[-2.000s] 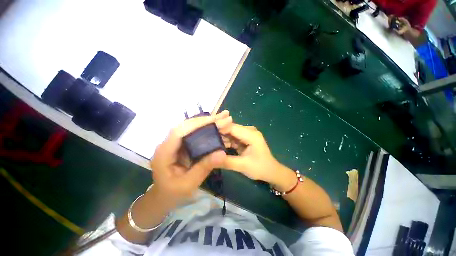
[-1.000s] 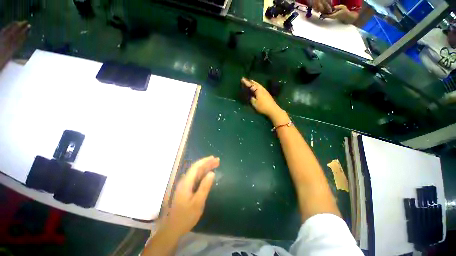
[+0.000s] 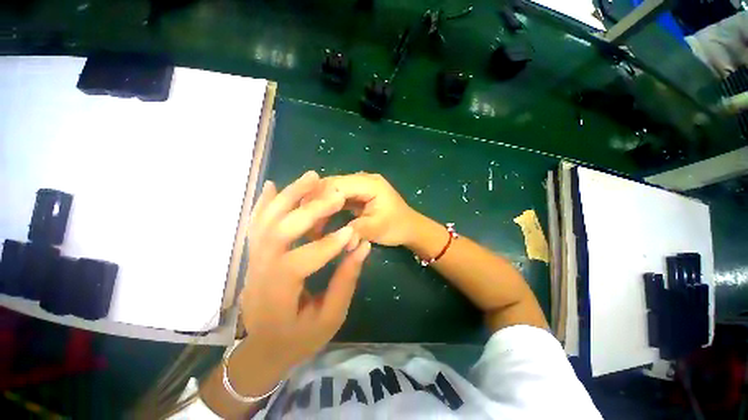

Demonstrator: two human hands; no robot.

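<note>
My left hand (image 3: pixel 297 275) is in front of me above the green bench, its fingers spread and curved, with nothing visible in it. My right hand (image 3: pixel 381 215) meets it fingertip to fingertip. Its fingers are curled and partly behind my left fingers, so anything small between them is hidden. A black adapter (image 3: pixel 376 97) lies on the green conveyor beyond my hands, with other black adapters (image 3: pixel 335 68) near it.
The left white board (image 3: pixel 156 189) carries black covers (image 3: pixel 88 287) at its near edge and a black row (image 3: pixel 125 78) at its far edge. The right board stack (image 3: pixel 627 213) carries black covers (image 3: pixel 685 316). A tan scrap (image 3: pixel 532 235) lies beside it. A person's pale sleeve (image 3: pixel 722 41) shows top right.
The adapter held two seconds ago is no longer in my hands. My right hand has come back from the conveyor, where an adapter now shows, to meet my left hand. The view has shifted.
</note>
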